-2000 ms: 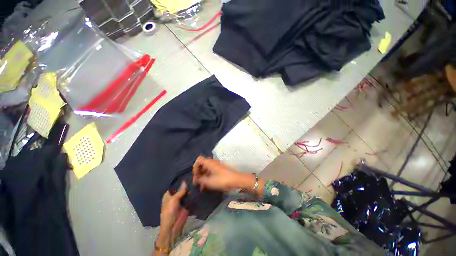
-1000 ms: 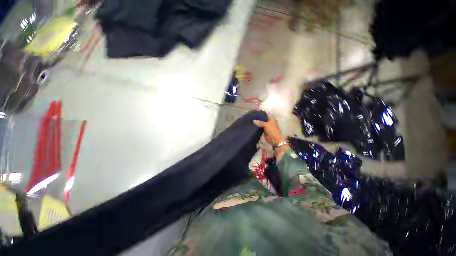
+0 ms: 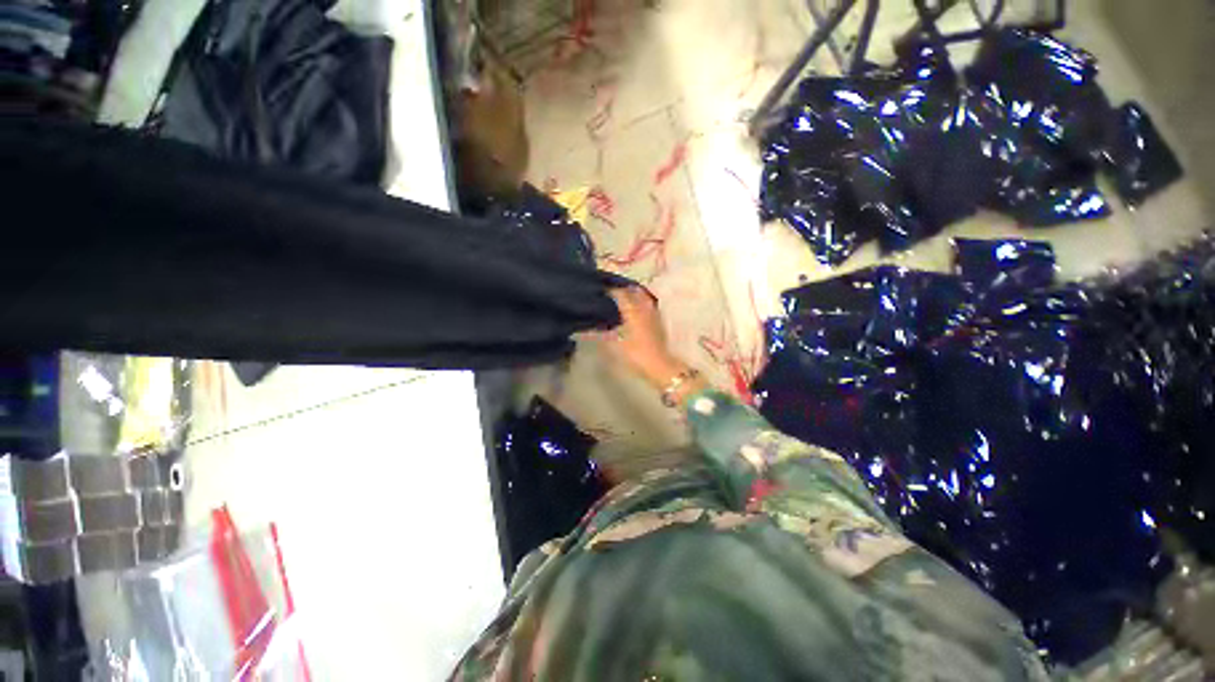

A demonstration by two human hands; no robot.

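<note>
A long dark garment (image 3: 307, 273), matte and stretched out, runs from the left edge of the picture to the middle, raised above the table. My right hand (image 3: 637, 331) grips its end just beyond the table's edge. My left hand is not in view; the garment's other end runs out of the picture at the left.
A pale table (image 3: 387, 466) lies at left. On it are a dark cloth pile (image 3: 287, 87), grey stacked blocks (image 3: 100, 513) and clear bags (image 3: 187, 606) with red bands. Shiny black packs (image 3: 986, 413) cover the floor at right. Red strips (image 3: 653, 247) litter the floor.
The view has swung right. The garment, at first bunched on the table under both hands, is now stretched out and lifted. My left hand has gone out of view.
</note>
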